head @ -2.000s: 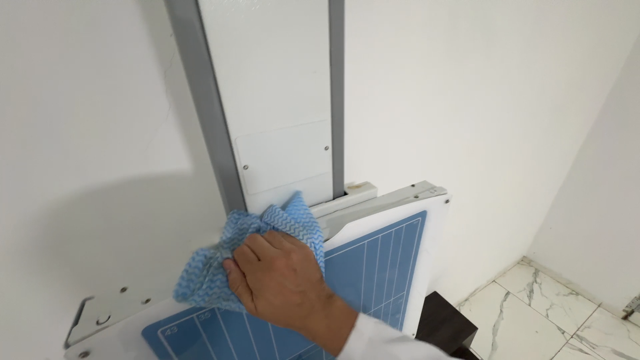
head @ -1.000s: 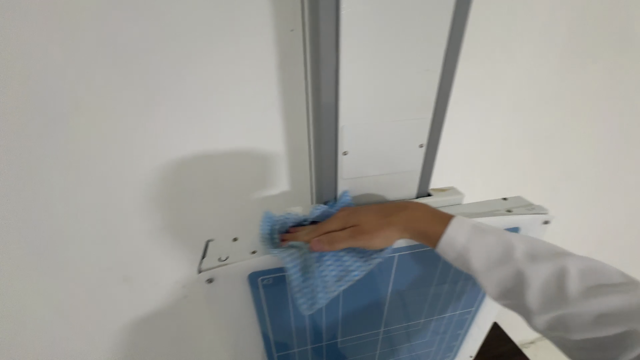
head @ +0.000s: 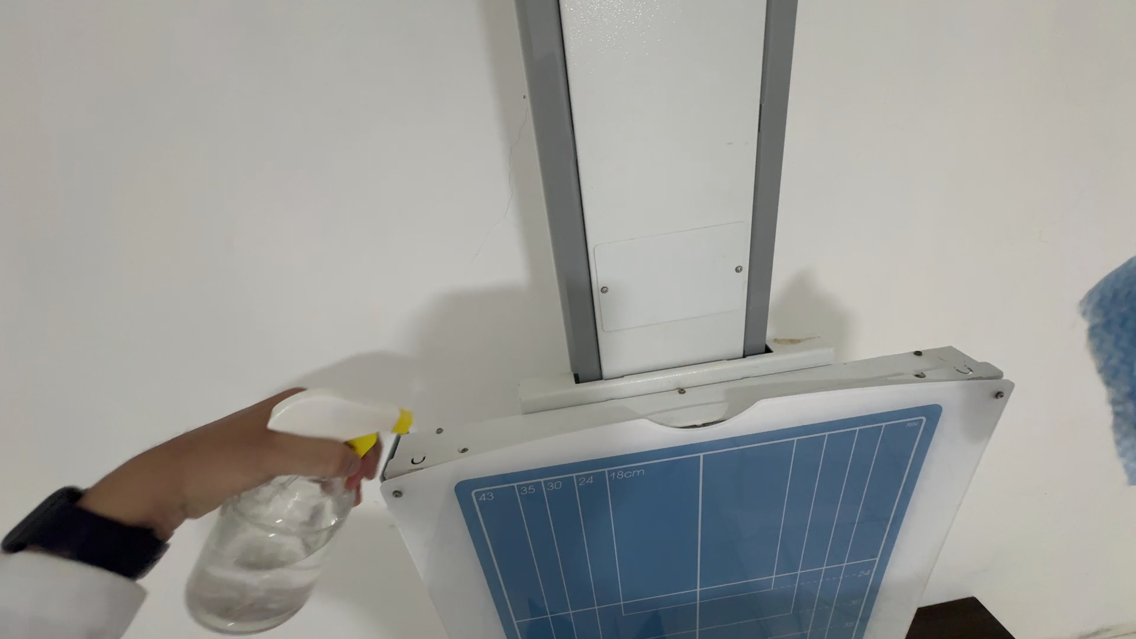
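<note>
My left hand (head: 240, 453), with a dark watch on its wrist, grips a clear spray bottle (head: 266, 550) by the neck below its white and yellow trigger head. The nozzle points right, at the top left corner of a white panel (head: 728, 426) with a blue face (head: 692, 532) marked with white lines and numbers. Clear liquid shows in the bottle. A blue cloth (head: 1114, 364) juts in at the right edge, away from the panel; my right hand is out of view, so what holds the cloth cannot be seen.
Behind the panel a white column (head: 666, 160) with grey side rails rises along a white wall (head: 266, 177). Screws and a thin metal ledge (head: 550, 390) stand out at the panel's top. A dark object (head: 958, 621) shows at the bottom right.
The hand that pressed the blue cloth on the panel's top edge has left it. The cloth is now at the far right. My left hand has come into view with the spray bottle.
</note>
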